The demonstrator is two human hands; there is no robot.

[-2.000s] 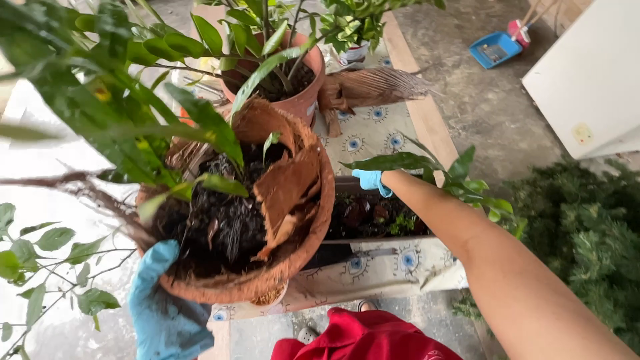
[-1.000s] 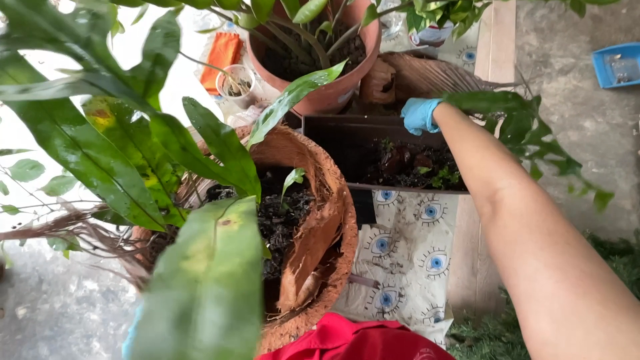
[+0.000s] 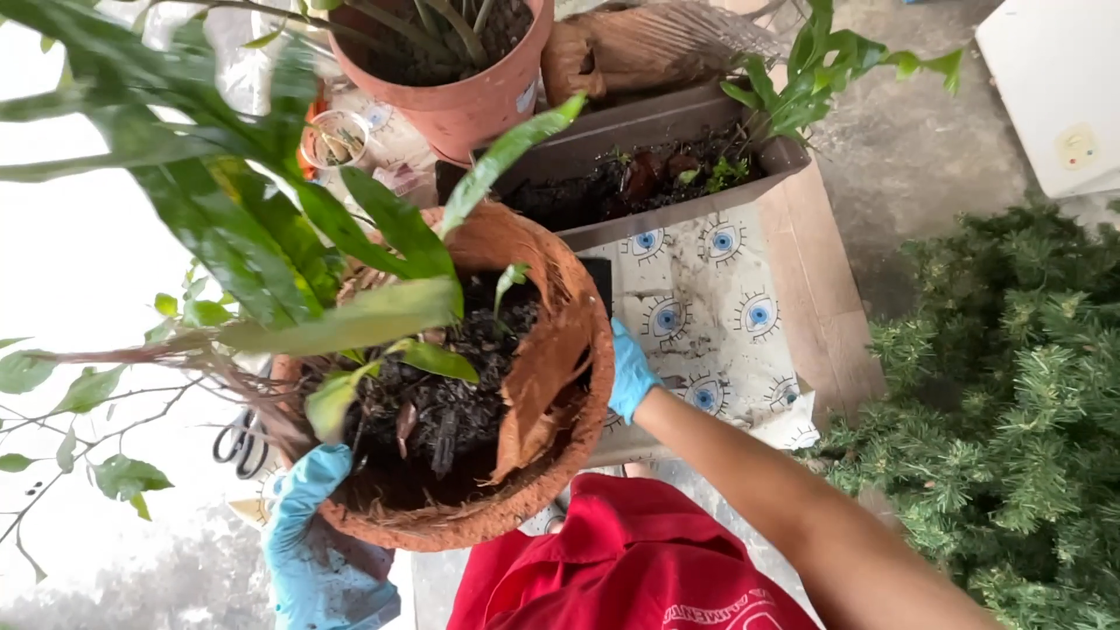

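A round coir-fibre planter (image 3: 560, 420) with dark soil, a curled piece of brown husk (image 3: 534, 394) and a long-leaved green fern (image 3: 236, 236) is held between my gloved hands. My left hand (image 3: 319, 525), in a soiled light-blue glove, grips its lower left rim with the thumb over the edge. Against the right side lies my right hand (image 3: 632, 372) in a blue glove, its fingers partly hidden behind the planter. Beyond it stands a brown rectangular trough (image 3: 665, 210) with soil, small sprouts and a fern at its right end.
A terracotta-coloured plastic pot (image 3: 455, 109) with thick stems stands at the top, beside a clear cup (image 3: 336, 138). Eye-patterned sheeting (image 3: 700, 306) covers the work surface. Scissors (image 3: 241, 442) lie at the left. An artificial-looking conifer (image 3: 1006, 394) and a white panel (image 3: 1059, 96) are at the right.
My right hand has left the trough and is now at the right side of the coir planter. My left hand, hardly visible one second ago, shows at the lower left rim.
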